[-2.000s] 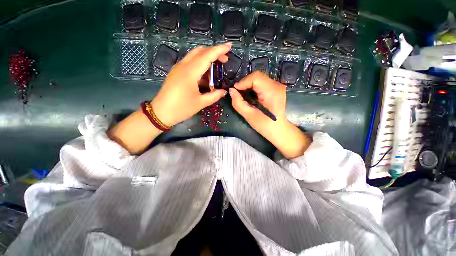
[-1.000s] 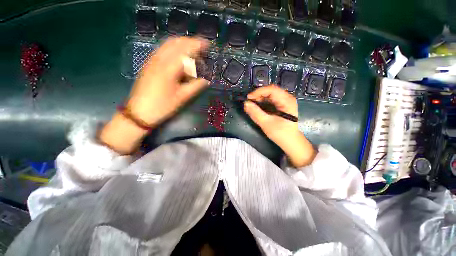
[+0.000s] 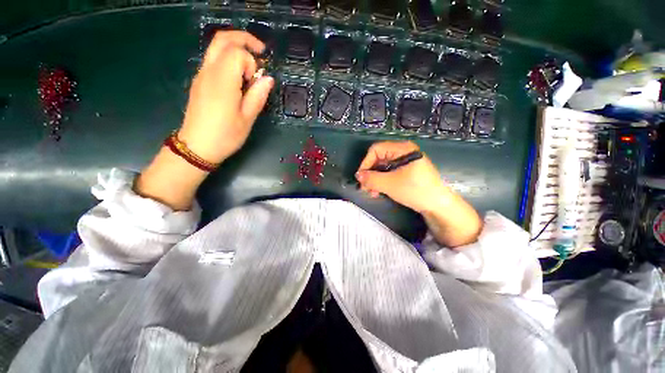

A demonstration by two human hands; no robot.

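Observation:
Black rounded-square housings [image 3: 297, 100] sit in rows of pockets in a clear blister tray [image 3: 430, 133]. My left hand [image 3: 222, 102] is over the tray's left part, with thumb and index finger close together near a front-row pocket; a small bit shows at the fingertips, but the hand hides whether it holds a housing. My right hand [image 3: 401, 175] holds a thin dark pen-like tool [image 3: 397, 162] in front of the tray. A pile of small red parts [image 3: 312, 162] lies on the green surface between my hands.
Another pile of red parts [image 3: 57, 93] lies at the far left. At the right are a white ribbed rack [image 3: 547, 186] with a syringe [image 3: 568, 197] on it, a black controller [image 3: 627, 164] with a red display, and white wipes [image 3: 567, 86].
My left hand has moved left and up from the centre, where it held a housing, to the tray's left part. My right hand has moved slightly right and down with the tool.

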